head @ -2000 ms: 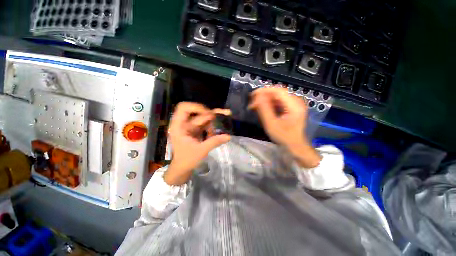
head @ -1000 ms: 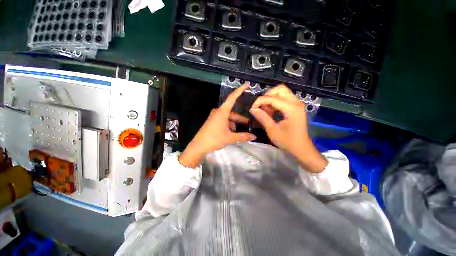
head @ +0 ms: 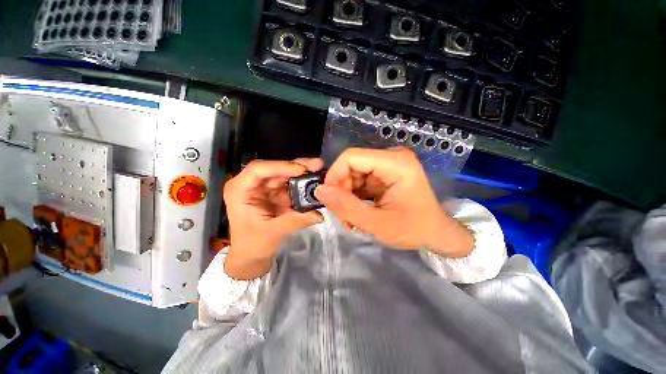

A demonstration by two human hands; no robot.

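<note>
A small rounded-square housing point(head: 303, 191), dark at its edge with a silver-grey face and a dark round centre, is held in front of my chest. My left hand point(head: 261, 208) grips it by its edges between thumb and fingers. My right hand point(head: 383, 197) has its thumb and fingertips at the housing's round centre; whether they hold a small part is hidden. The clear ring tray point(head: 350, 135) with dark-ringed pockets lies just beyond my hands. The black blister tray point(head: 460, 117) behind it has silver-faced parts in several pockets.
On the left is a white machine point(head: 169, 256) with a red emergency stop button point(head: 188, 192), a perforated plate point(head: 73, 168) and orange-brown blocks point(head: 79, 243). Spare ring trays point(head: 98, 36) are stacked at the back left. A blue stool point(head: 522, 226) and another person's grey smock point(head: 613, 270) are at right.
My right hand has come from the clear ring tray to the housing. My left hand has moved back left and turned the housing's face into view. The view has shifted slightly.
</note>
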